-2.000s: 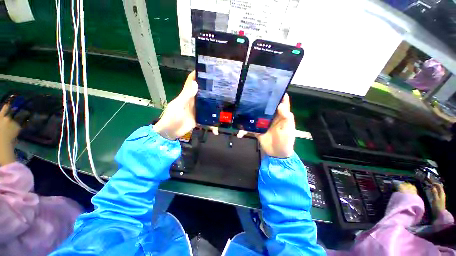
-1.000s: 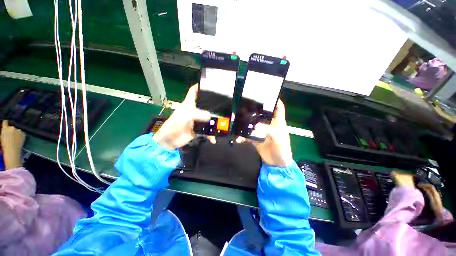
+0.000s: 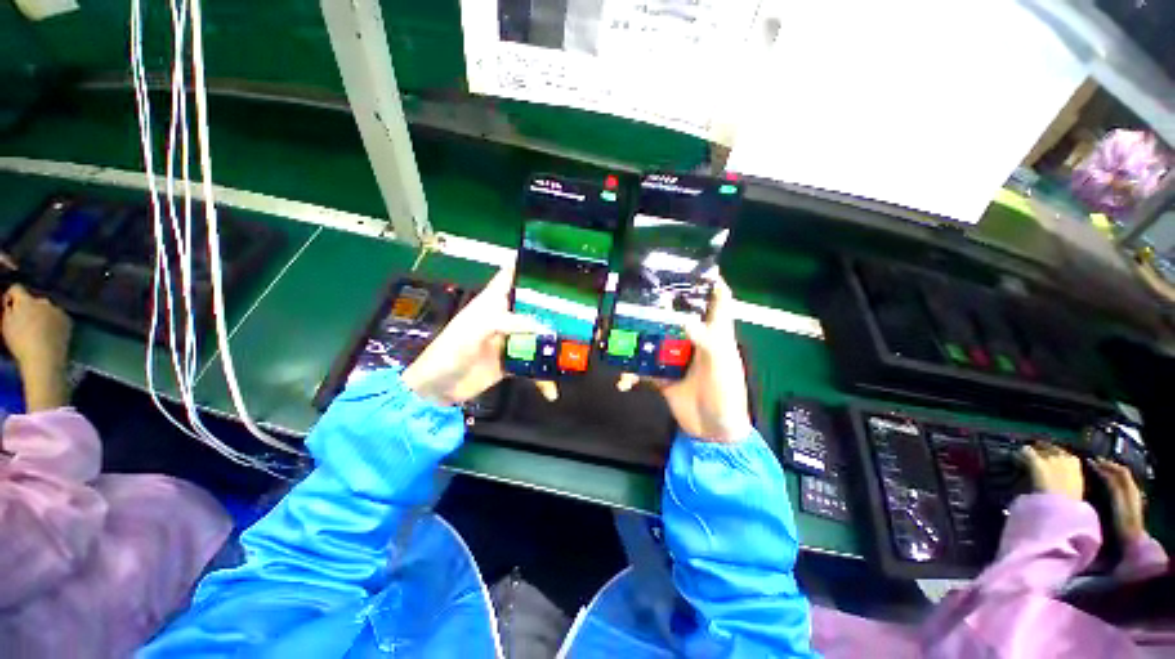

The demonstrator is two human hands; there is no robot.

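My left hand [image 3: 467, 345] holds a lit smartphone [image 3: 563, 277] upright, its thumb near the lower screen. My right hand [image 3: 706, 373] holds a second lit smartphone [image 3: 666, 273] beside it, with the thumb at its lower right. Both screens show a camera-like picture above a bottom row with green and red or orange blocks. A small red spot shows at the top edge of each phone. Below the hands lies a black phone tray [image 3: 580, 418], partly hidden by hands and sleeves. Glossy phones lie in its left part.
White cables [image 3: 181, 245] hang at left before another tray [image 3: 129, 264]. Black labelled packs [image 3: 808, 438] lie right of my tray. A neighbour's hands work over a tray [image 3: 917, 561], with stacked trays [image 3: 947, 322] behind. White paper sheets [image 3: 889, 103] hang above the bench.
Both phones have moved down from the paper sheets toward the tray. Their pictures changed from the sheets to darker views, and green blocks now show at the bottom left of the screens.
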